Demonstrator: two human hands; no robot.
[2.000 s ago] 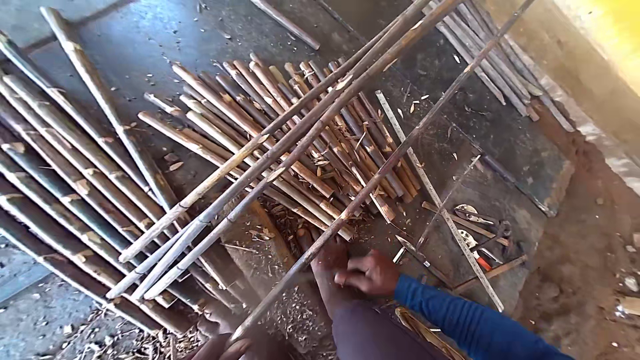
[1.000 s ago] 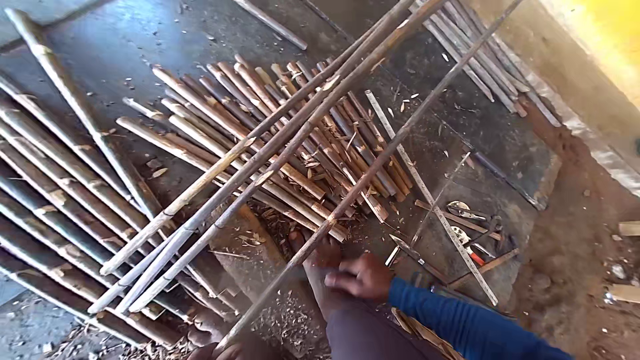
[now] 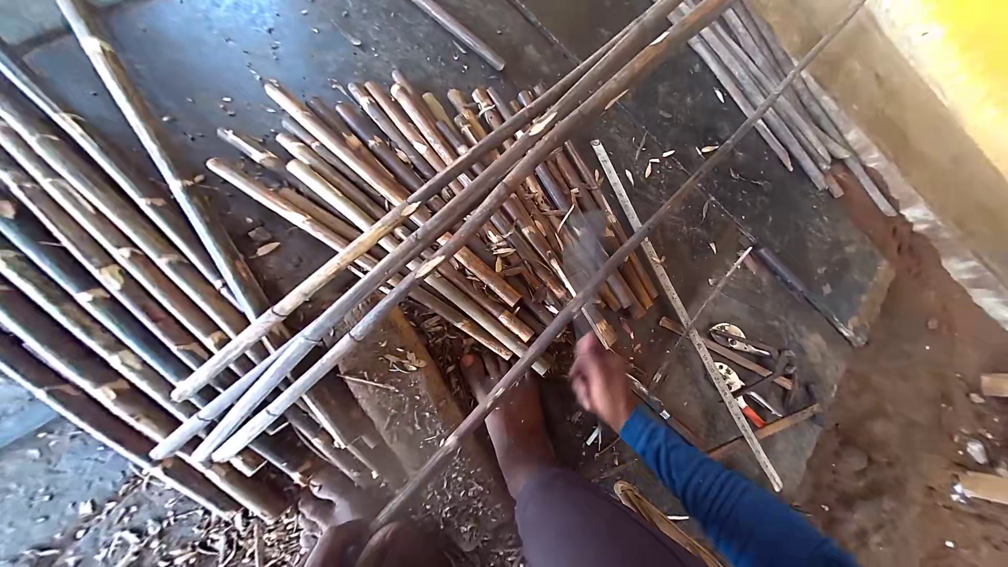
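My right hand, in a blue sleeve, is closed on a tool whose broad blade is blurred over the short cut sticks. A long thin wooden pole runs diagonally from the bottom to the top right. Its lower end meets my left hand, which is dark and partly cut off at the bottom edge, fingers closed around it. Several longer poles lie crosswise over the pile of short sticks. My bare foot is beside the pile, under the thin pole.
Thick notched poles lie side by side at left. A long measuring strip crosses the floor at right, near pliers-like tools and a dark bar. More poles lie by the yellow wall. Wood shavings cover the ground at lower left.
My right hand has moved up from beside my lower leg toward the stick pile, and a blurred blade now shows above it. My left hand stays at the thin pole's lower end.
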